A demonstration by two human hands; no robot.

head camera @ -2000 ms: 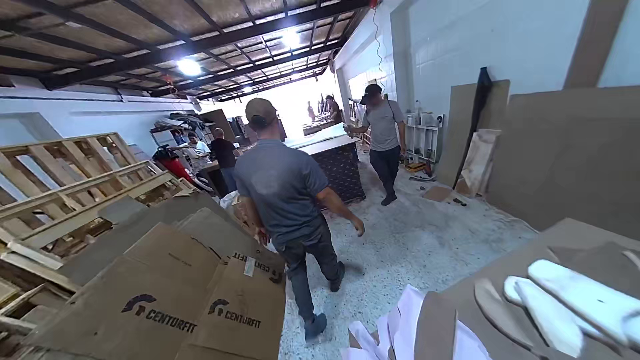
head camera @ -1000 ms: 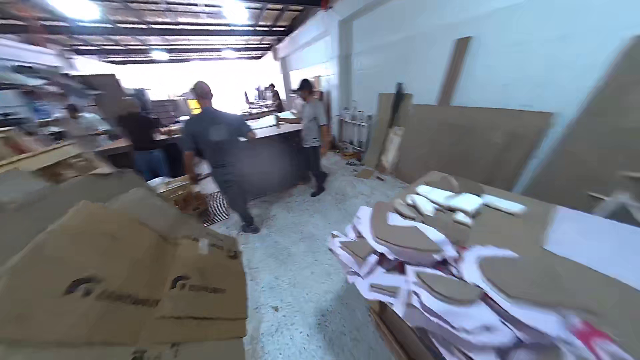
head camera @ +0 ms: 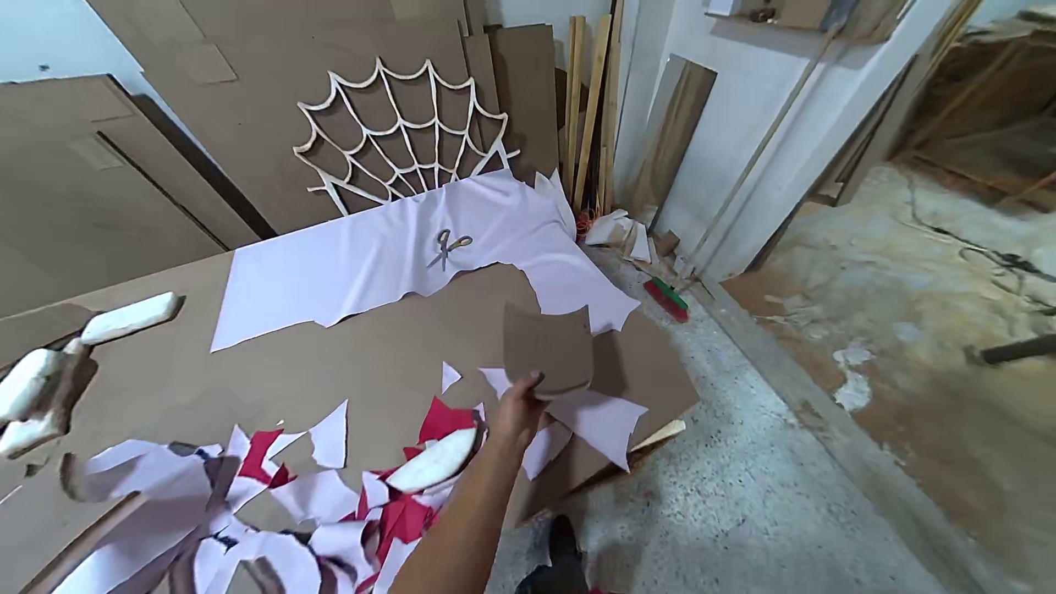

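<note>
My left hand (head camera: 520, 408) grips the lower edge of a brown panel piece (head camera: 549, 351) with a curved rim, held over the board-topped table. White fabric (head camera: 379, 247) with a ragged cut edge lies along the table's far side, and scissors (head camera: 448, 247) with spread blades rest on it. White fabric offcuts (head camera: 598, 421) lie just under and beside my left hand. Left of my forearm are red scraps (head camera: 404, 518) and a white padded piece (head camera: 435, 460). My right hand is out of view.
A white spiderweb-shaped frame (head camera: 404, 132) leans on brown boards behind the table (head camera: 355, 371). White padded pieces (head camera: 132, 318) sit at the left. Wooden strips (head camera: 590, 107) stand in the corner. A red and green broom head (head camera: 667, 299) rests on the floor, right of the table.
The view has swung far round from the workshop with people to the fabric table. My left hand has come into view, holding the brown piece.
</note>
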